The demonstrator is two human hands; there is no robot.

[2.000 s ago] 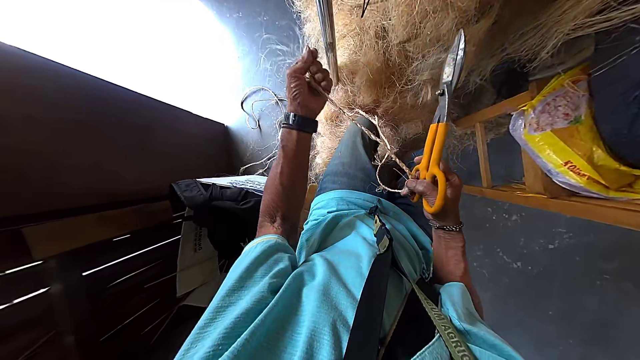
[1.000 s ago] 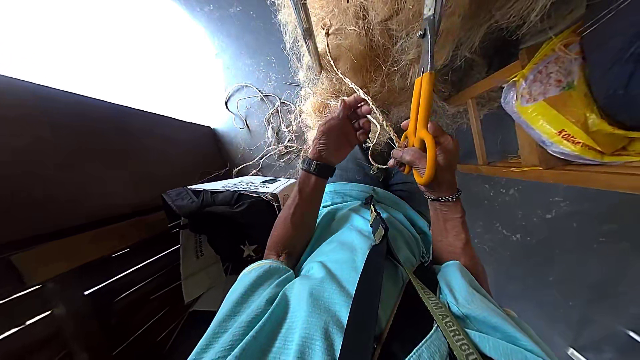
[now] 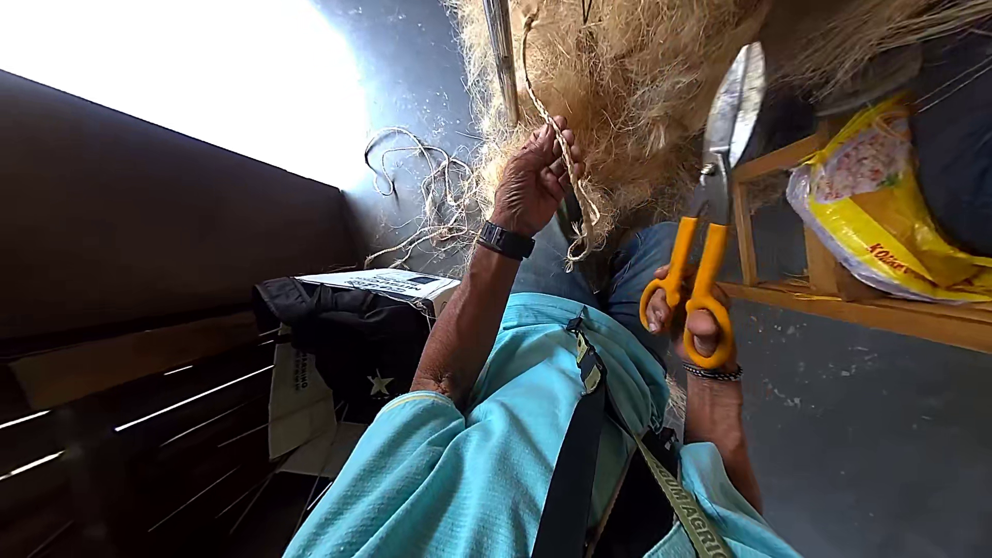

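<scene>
My left hand (image 3: 536, 177) pinches a twisted length of natural-fibre cord (image 3: 535, 91); one part runs up over a heap of loose tan fibre (image 3: 659, 70), and a frayed end hangs over my lap. To the right, my right hand (image 3: 690, 318) has its thumb and fingers in the orange handle loops of a pair of large metal-bladed scissors (image 3: 717, 163). The blades point up and the handles are slightly apart. No cord lies between the blades. A metal rod or tube (image 3: 502, 58) stands at the fibre's left edge.
Loose cord (image 3: 434, 182) lies tangled on the floor at left. Below it, a dark garment (image 3: 356, 333) drapes over a cardboard box (image 3: 387, 282). At right, a yellow printed plastic bag (image 3: 891, 209) rests on a wooden frame (image 3: 876, 314). A dark wall (image 3: 155, 186) borders the left.
My left hand, near the scissors one second ago, has moved up and away with the cord. The scissors' handles have spread apart, and the cord's end no longer lies by my right hand.
</scene>
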